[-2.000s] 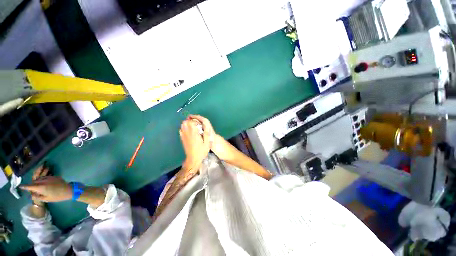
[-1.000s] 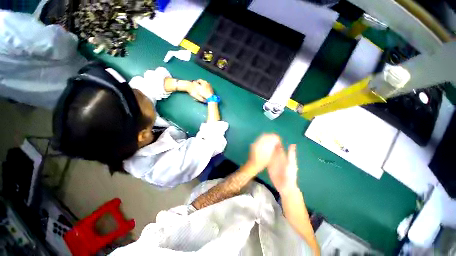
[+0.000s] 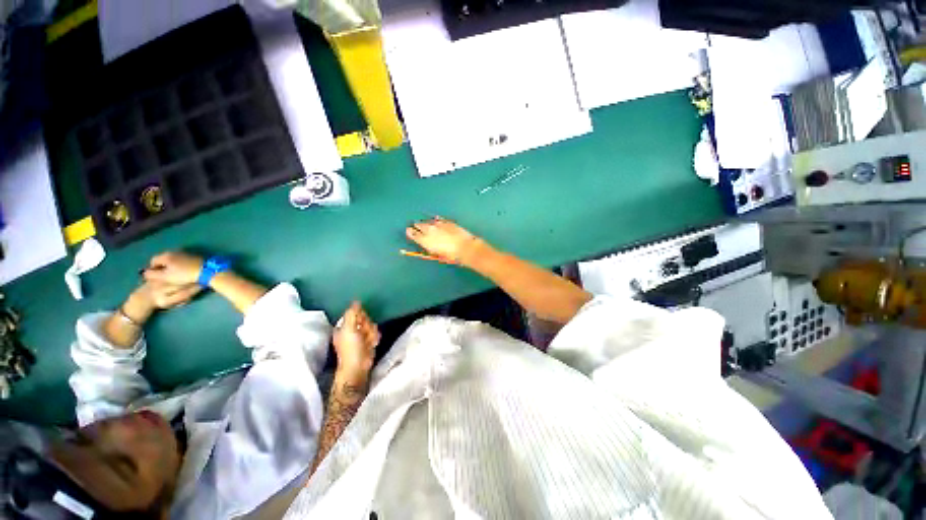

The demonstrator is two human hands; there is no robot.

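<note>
An orange stick (image 3: 418, 254) lies low over the green mat (image 3: 360, 249), partly covered by my right hand. My right hand (image 3: 443, 242) is palm down with its fingers on the stick; the grip is partly hidden. My left hand (image 3: 357, 338) is at the bench's front edge, curled into a loose fist, and nothing shows in it. Thin tweezers (image 3: 503, 181) lie on the mat beyond my right hand. A white bottle with a round top (image 3: 327, 189) stands to the left, near the black foam tray.
The black foam tray (image 3: 193, 132) holds two round pieces at its near left corner. A person's clasped hands (image 3: 175, 279) rest on the bench at left. A yellow post (image 3: 366, 86) and white sheets (image 3: 487, 102) are at the back. A machine (image 3: 701, 274) is at right.
The view swung left and then back right. My hands were together and are now apart, the left lower at the edge, the right on the orange stick. The stick's angle on the mat has changed.
</note>
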